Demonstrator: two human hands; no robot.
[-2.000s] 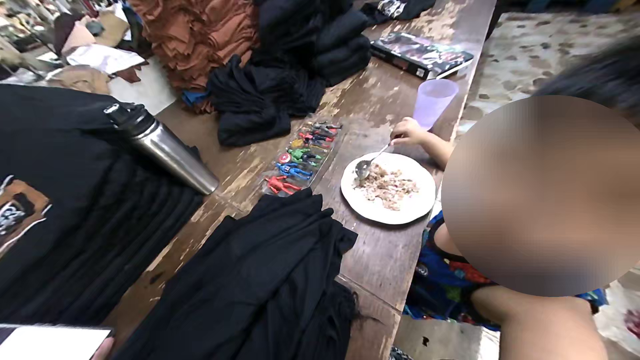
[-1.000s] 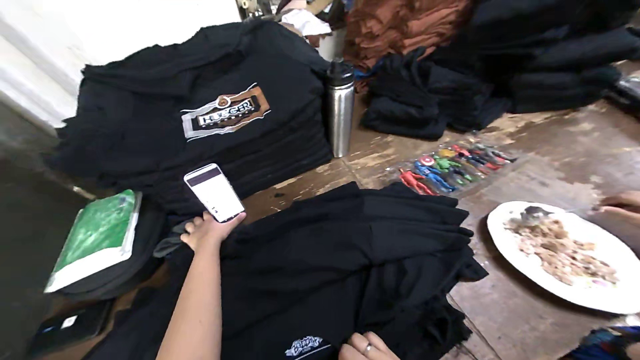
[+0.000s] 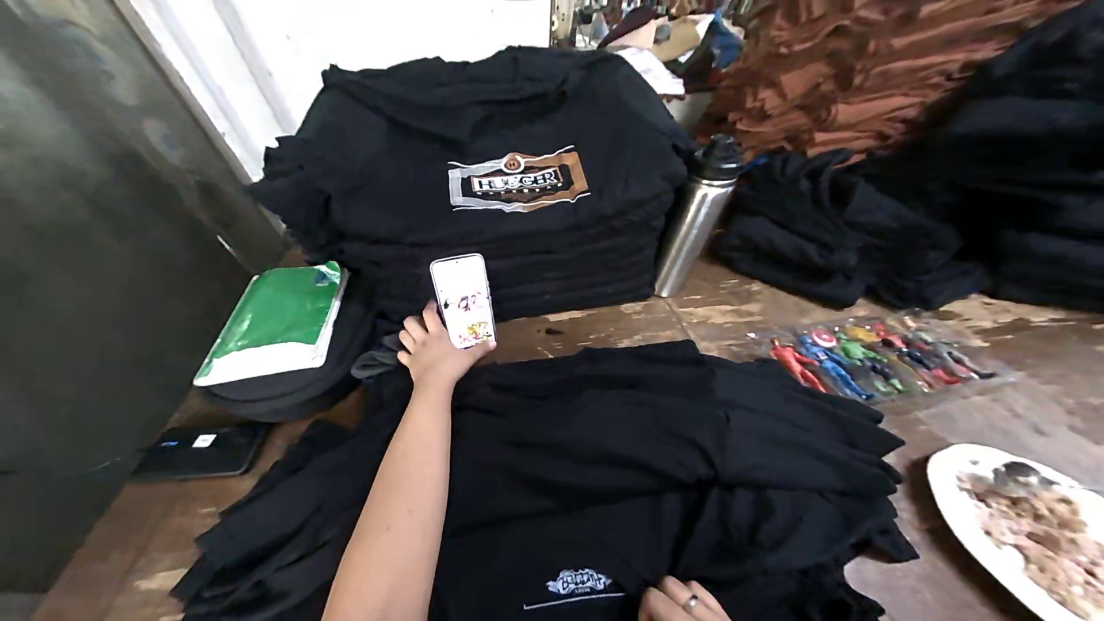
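Note:
My left hand [image 3: 440,349] reaches forward over the black shirts and holds a smartphone [image 3: 464,300] by its lower end, the lit screen facing me. At the bottom edge, my right hand [image 3: 681,599], with a ring on one finger, rests on the near stack of black shirts [image 3: 595,431], beside a small white print; its fingertips are partly cut off, so its grip is unclear. Behind the phone stands a taller stack of black shirts [image 3: 388,164] with a printed logo on top. A steel bottle [image 3: 690,228] with a black lid leans against that stack's right side.
On the left, a green-covered book [image 3: 276,319] lies on a black case [image 3: 302,388], near a dark flat device [image 3: 203,450]. Bagged action figures [image 3: 862,358], a plate of food [image 3: 957,492], black garments [image 3: 845,224] and a brown fabric pile [image 3: 845,78] are at right.
The view has swung left from the child's side of the table. Two seconds ago the phone was only partly in view at the lower left; now it is held up by the tall stack.

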